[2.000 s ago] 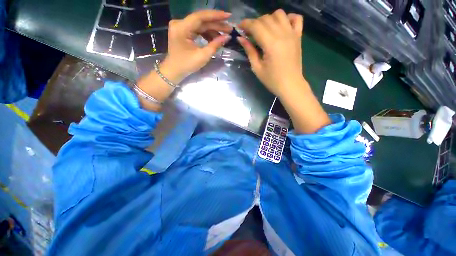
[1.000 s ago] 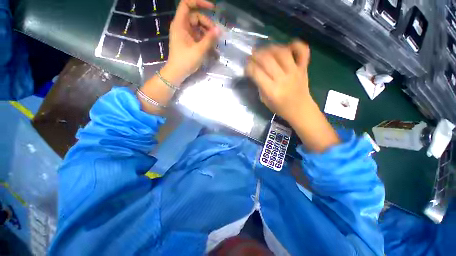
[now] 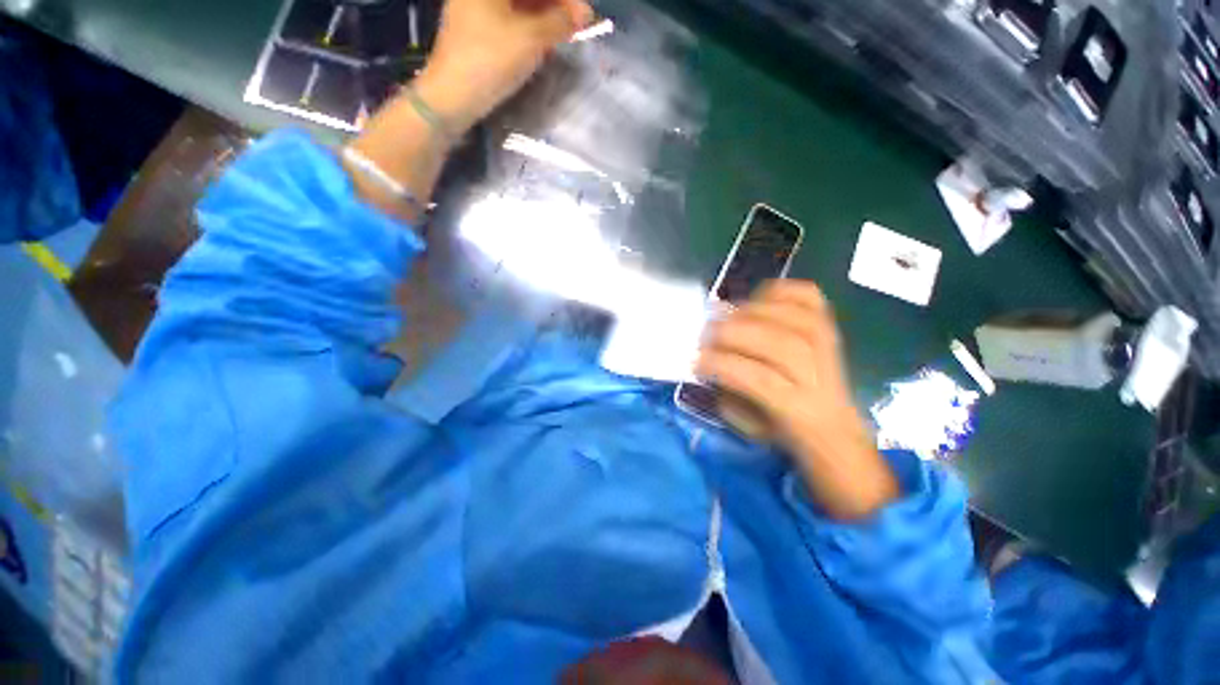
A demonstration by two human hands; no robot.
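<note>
The open flip phone (image 3: pixel 763 248) lies at the bench's near edge, dark screen half pointing away from me. My right hand (image 3: pixel 783 361), blurred, covers most of its keypad half; whether it grips the phone cannot be told. A bright white patch, cloth or glare, shows just left of my fingers. My left hand (image 3: pixel 502 47) is at the top edge, partly cut off, fingers bent; a pale streak lies by its fingertips, and I cannot tell if it holds anything. Clear glossy film sheet (image 3: pixel 629 107) with strong glare lies right of my left hand.
Black films on a white-edged sheet (image 3: pixel 311 78) lie upper left. On the right are a white pad (image 3: pixel 895 264), folded white paper (image 3: pixel 979 208), a white stick (image 3: pixel 973 367), a heap of clear and blue bits (image 3: pixel 925 415), and a carton (image 3: pixel 1048 352). Trays of phones (image 3: pixel 923 80) stand behind.
My right hand has moved down from the film sheet to the phone, covering its keypad and uncovering its screen half. My left hand has moved up towards the top edge.
</note>
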